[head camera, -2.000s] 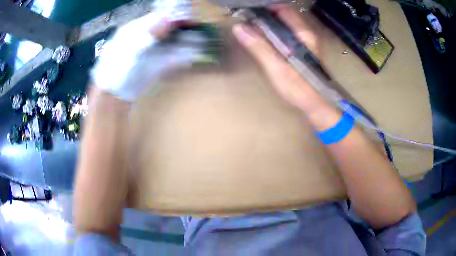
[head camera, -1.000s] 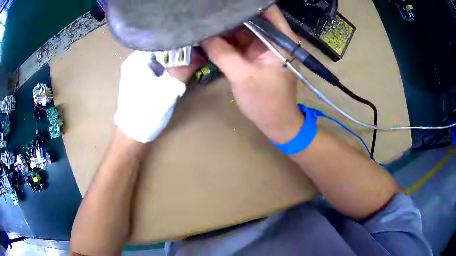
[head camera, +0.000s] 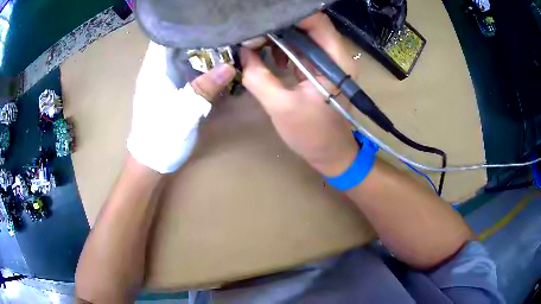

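My left hand, in a white glove with bare fingertips, holds a small circuit board assembly with white and metal parts, just below the hood's rim. My right hand, bare, with a blue wrist strap, holds the black soldering iron from the right of the assembly. A silvery solder feed tube runs along the iron and trails off right. The iron's tip and part of the assembly are hidden by the hood and fingers.
The grey fume hood covers the top centre. The black iron stand with a yellow speckled patch is at upper right. Several assemblies lie on the dark surface at left. The tan mat lies under both hands.
Two seconds ago both hands were blurred and farther apart, with less hood in view. Since one second ago, the assembly has tilted and my left thumb shows on its front; the right hand has shifted slightly.
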